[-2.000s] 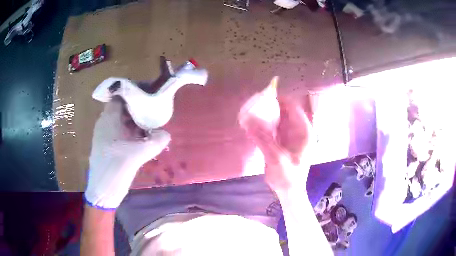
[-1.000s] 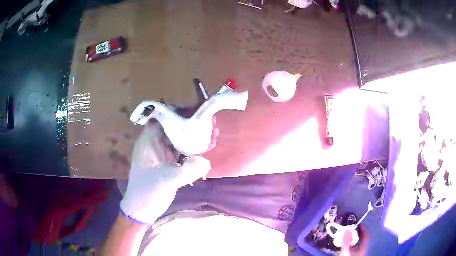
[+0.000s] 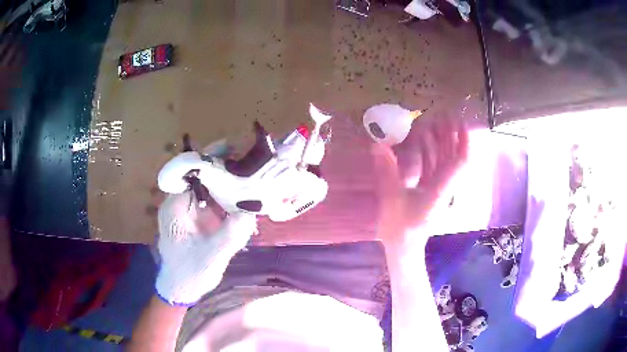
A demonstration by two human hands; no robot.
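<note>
The white toy motorcycle body (image 3: 282, 192) is tilted over the cardboard, with its dark seat, red tail light and a pale flared exhaust pipe at the rear. My left hand (image 3: 199, 237), in a white knit glove, grips it by the front end near the handlebars. The white glue bottle (image 3: 386, 125) lies on the cardboard, its yellowish nozzle pointing right. My bare right hand (image 3: 423, 172) is blurred and overexposed just below and right of the bottle, fingers apart. Whether it touches the bottle is unclear.
A red-black labelled block (image 3: 145, 60) lies on the cardboard (image 3: 227, 41) at upper left. White units (image 3: 421, 9) stand at the far edge. At right are a bright parts tray (image 3: 536, 275) and, below it, dark and white wheeled parts (image 3: 464, 316).
My right hand has come up from the blue bin to beside the bottle. The motorcycle has turned to show its side and seat, and the flared pipe now shows at its rear.
</note>
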